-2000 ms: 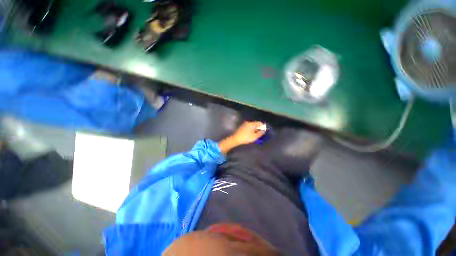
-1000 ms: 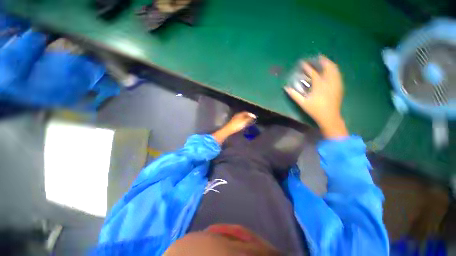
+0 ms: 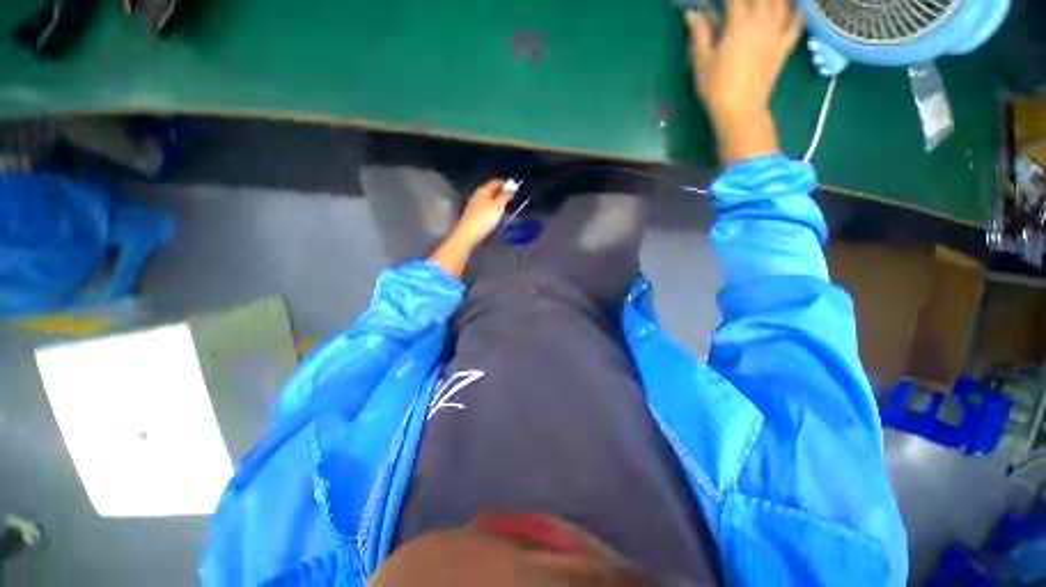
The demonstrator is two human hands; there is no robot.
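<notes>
My left hand [image 3: 475,220] is below the bench's front edge, with its fingers closed on a small white plug end [image 3: 510,186]. A thin cord runs near it under the edge. My right hand [image 3: 743,71] reaches over the green bench mat [image 3: 459,75] with its fingers spread. Its fingertips are at the top edge of the picture, by a small greyish thing that I cannot make out. The light blue fan [image 3: 906,52] stands right of this hand, cut off by the top edge. Its white cord [image 3: 821,120] hangs down over the bench edge.
A white square board [image 3: 138,419] is at floor level on the left. A blue-clothed person [image 3: 69,241] is at the left edge. Dark parts lie on the bench at top left. At right are brown cardboard boxes [image 3: 883,310], a blue stool or crate [image 3: 946,415] and cluttered items by the bench end.
My right hand came onto the bench at the clear bag and is now farther forward; the bag is no longer clearly visible. My left hand stays low with the plug. The view has shifted right.
</notes>
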